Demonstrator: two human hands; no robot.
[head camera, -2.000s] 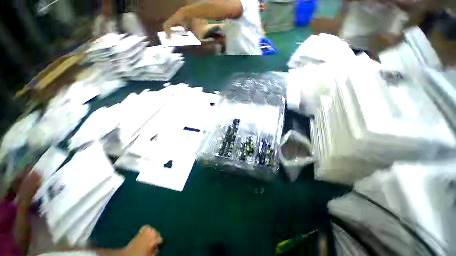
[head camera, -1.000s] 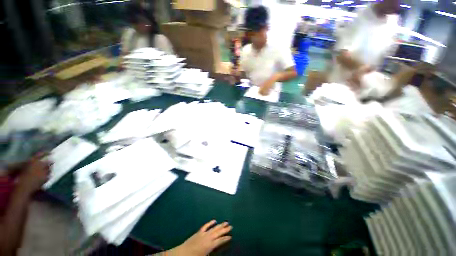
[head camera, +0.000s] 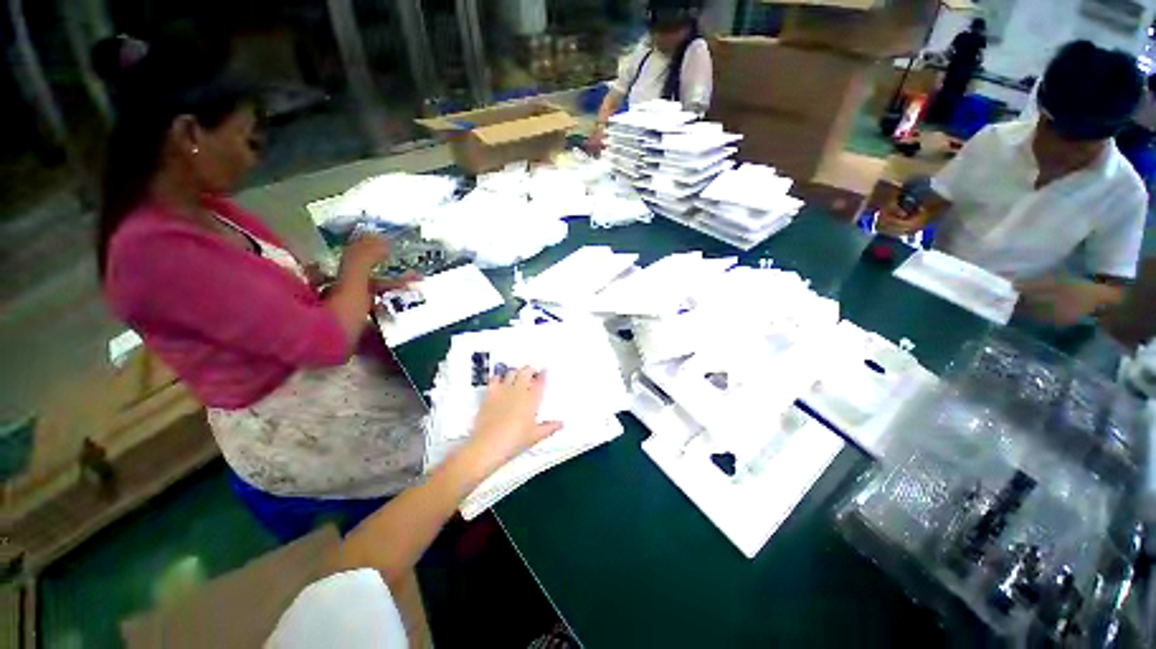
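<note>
My left hand (head camera: 513, 412) lies palm down on the top marked white panel (head camera: 558, 368) of a low, staggered stack at the table's near left edge. Its fingers are slightly apart and do not visibly close around the panel. A small black part shows on that panel just beyond my fingertips. The stack's lower panels stick out towards me. My right hand is out of the picture.
More marked white panels (head camera: 748, 469) lie spread right of the stack. Clear blister trays (head camera: 1001, 507) with black parts are at the right. A coworker in pink (head camera: 241, 304) sits left, touching another panel. A coworker in white (head camera: 1040, 190) works across the green table (head camera: 571, 545).
The view has swung left, bringing the coworker in pink fully in. My left hand has moved from over the table near the stack onto the stack's top panel.
</note>
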